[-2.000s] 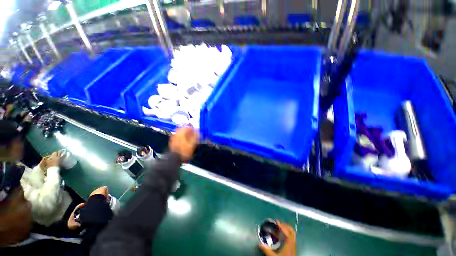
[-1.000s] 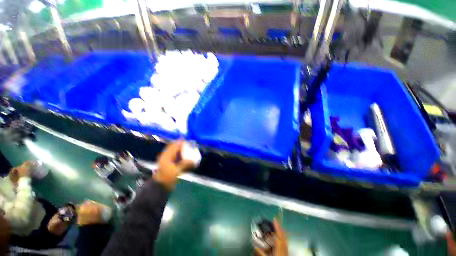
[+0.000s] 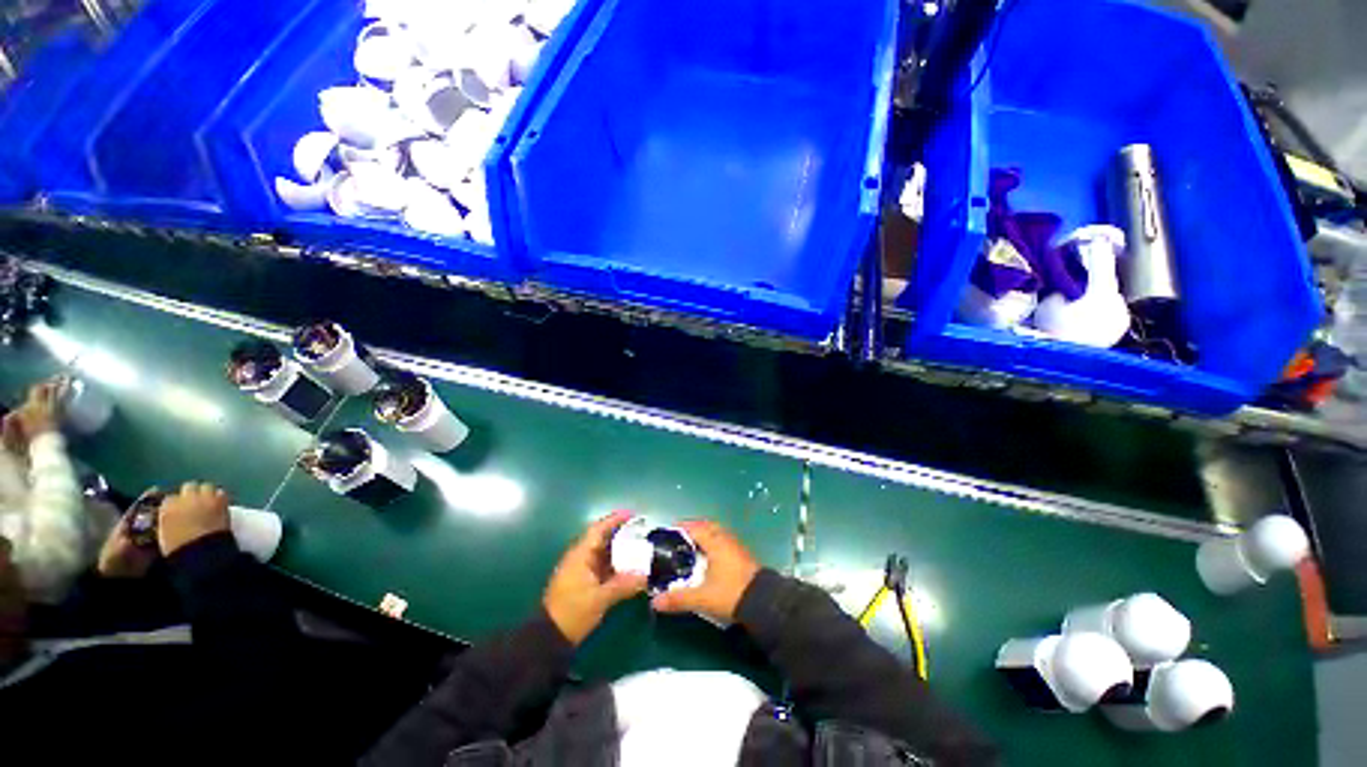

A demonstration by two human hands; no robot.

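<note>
My left hand (image 3: 586,581) holds a curved white cover (image 3: 633,546) against the left side of a camera unit. My right hand (image 3: 720,571) grips the unit (image 3: 673,559) from the right; its dark round face with shiny dots shows between my hands. The cover and the unit touch, just above the bench in front of me. The fingers hide parts of both, and I cannot tell whether the cover is seated.
Part-assembled units (image 3: 361,466) stand at left, closed white units (image 3: 1147,629) at right. Yellow-handled nippers (image 3: 897,605) lie right of my hands. White covers (image 3: 435,113) fill a blue bin. A lone unit (image 3: 1229,562) is far right. Co-workers' hands (image 3: 192,516) work at left.
My left hand has come back from the bin of covers with a white cover and met my right hand, which has lifted the unit in. The view has tilted down to the bench.
</note>
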